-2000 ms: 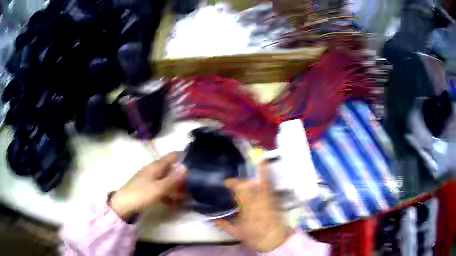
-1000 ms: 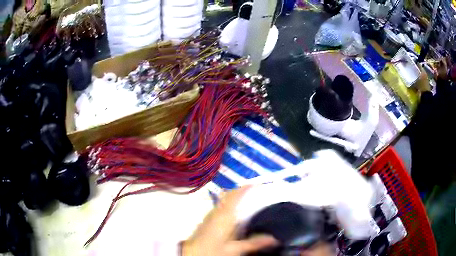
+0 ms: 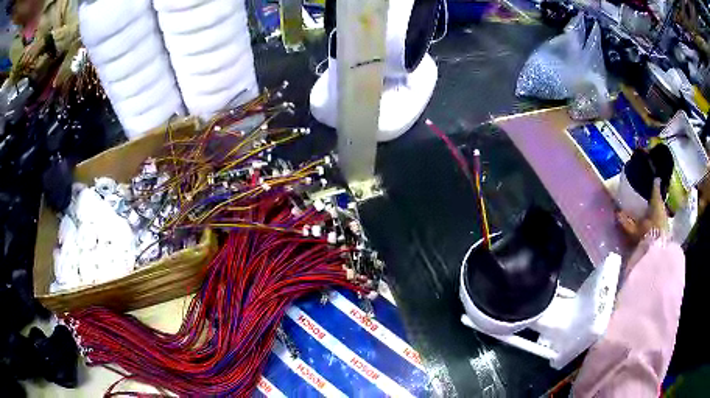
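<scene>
My right hand (image 3: 644, 221), in a pink sleeve, is at the right edge with its fingers on a camera housing (image 3: 637, 183), a white shell with a black rounded part. Part of the housing is hidden by the fingers. My left hand is out of the picture. Another camera housing (image 3: 510, 284) stands on the dark surface (image 3: 424, 210), with its black cup in a white shell and a white bracket (image 3: 588, 311) at its right. Thin red and yellow wires with small plugs stick up from its cup.
An open parts box (image 3: 132, 288) holds white rings and small parts. A red-blue wire harness bundle (image 3: 226, 311) lies over a blue-white striped sheet (image 3: 335, 350). Stacked white shells (image 3: 210, 62), a pale post (image 3: 360, 93), a white unit (image 3: 409, 101) and a clear bag (image 3: 564, 70) stand behind. Black covers (image 3: 54, 357) lie left.
The view has swung right. The housing that was near my body at the bottom is now at the right edge with my right hand. My left hand has left the picture.
</scene>
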